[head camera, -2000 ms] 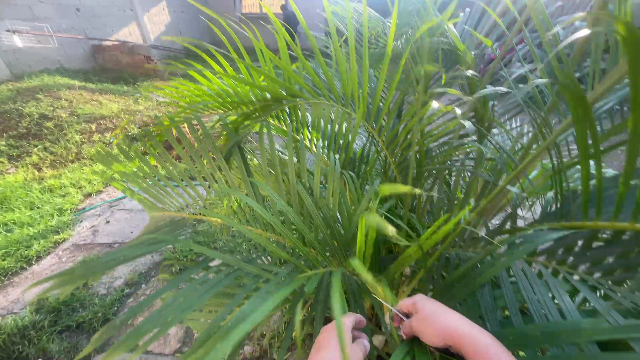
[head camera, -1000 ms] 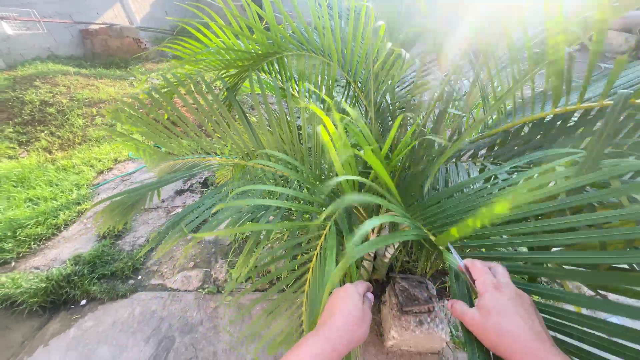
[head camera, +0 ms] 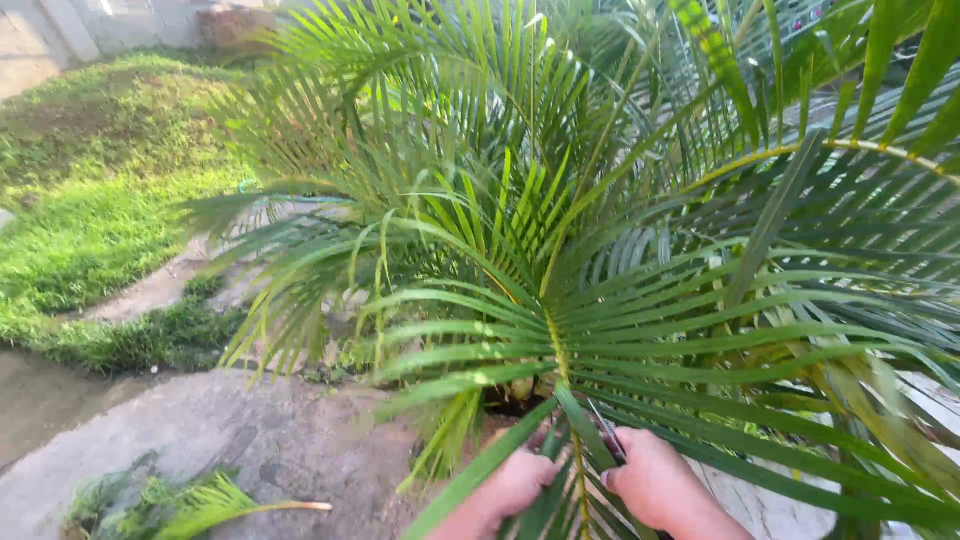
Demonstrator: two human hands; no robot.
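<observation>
A leafy palm plant point(head camera: 517, 217) fills the middle and right of the view. One green frond point(head camera: 556, 341) with a yellow midrib arches down toward me, its leaflets spread between and over my hands. My right hand point(head camera: 652, 476), at the lower centre-right, grips a thin metal blade point(head camera: 600, 420) with a dark handle, beside the midrib. The kind of cutting tool cannot be told. Left of the midrib, my left hand point(head camera: 517, 484) is partly covered by leaflets, with its fingers curled; whether it holds part of the frond is hidden.
A cut palm frond point(head camera: 247, 508) lies on the concrete slab point(head camera: 300, 442) at the lower left. Grass point(head camera: 97, 240) grows beyond it. A block wall point(head camera: 142, 30) stands at the back, with reddish bricks point(head camera: 232, 28) beside it. Long fronds point(head camera: 817, 150) reach across the right side.
The frond with the yellow midrib now lies between and over my hands, hiding the block that stood between them a second ago. The view has shifted, showing the cut frond at lower left.
</observation>
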